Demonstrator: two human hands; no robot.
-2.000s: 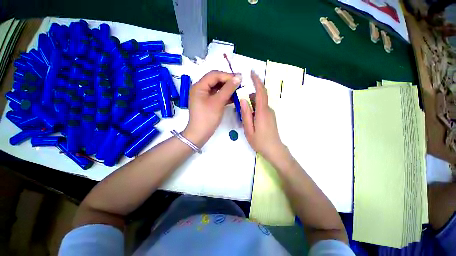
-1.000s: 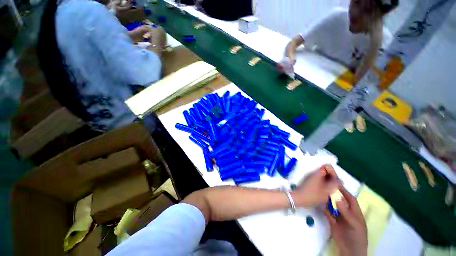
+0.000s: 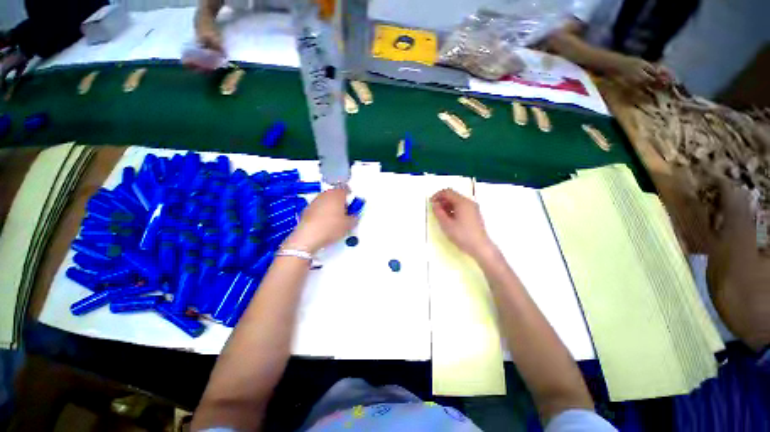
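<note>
My left hand (image 3: 325, 221) is closed round a blue cylinder (image 3: 356, 206), whose end shows beside the fingers. My right hand (image 3: 460, 223) is over the upper part of a long yellow strip (image 3: 466, 337), its fingers curled together; anything between the fingertips is too small to tell. A large heap of blue cylinders (image 3: 203, 228) lies at the left on the white surface (image 3: 363, 312). Two dark round discs lie between the hands, one nearer my left hand (image 3: 352, 241) and one lower (image 3: 394, 265).
An upright post (image 3: 325, 110) stands just beyond my left hand. The green belt (image 3: 228, 114) carries tan pieces (image 3: 454, 125) and a few blue cylinders (image 3: 273, 134). Yellow sheets are stacked at the right (image 3: 629, 287) and far left (image 3: 34, 228). Other people's hands show beyond the belt and at right.
The view has swung back from the left to the bench. My hands, together before, are now apart: left near the post, right over the yellow strip. A blue cylinder with a pale patch shows on the belt.
</note>
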